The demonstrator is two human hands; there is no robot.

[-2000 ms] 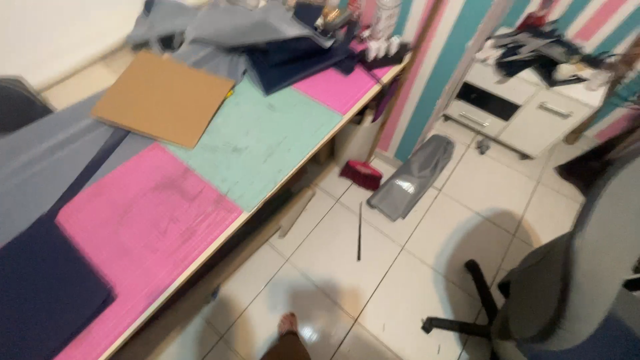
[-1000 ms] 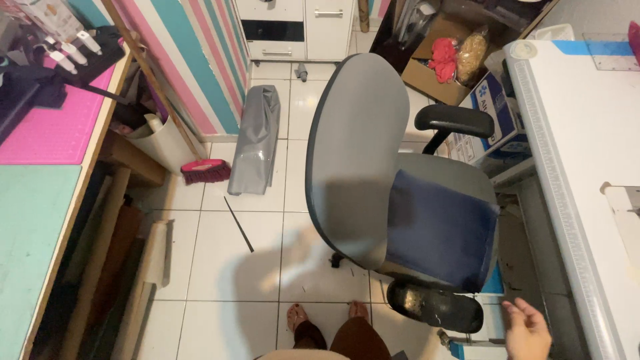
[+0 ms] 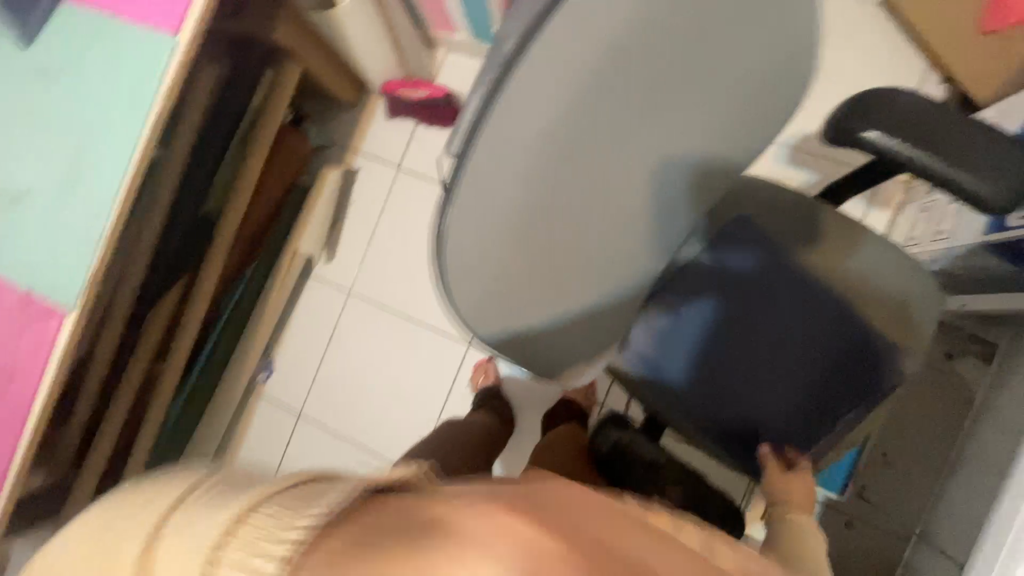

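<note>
My right hand (image 3: 788, 476) is at the lower right, its fingers at the near edge of a dark blue cloth or pad (image 3: 768, 344) that lies on the seat of a grey office chair (image 3: 624, 160). Blur hides whether the fingers grip the seat edge or the cloth. The chair's tall backrest stands left of the seat, with one black armrest (image 3: 928, 144) beyond and another (image 3: 664, 472) close to my legs. My left hand is not seen.
On the left runs a worktable with pink and mint green mats (image 3: 80, 144), boards (image 3: 208, 280) stored under it. A red brush head (image 3: 420, 102) rests on the white tiled floor (image 3: 384, 336). A cardboard box (image 3: 960, 48) stands at the upper right.
My right hand, beside the seat a second ago, is now at the seat's near edge. The chair appears closer and turned in view. The view has swung from the worktable to the chair.
</note>
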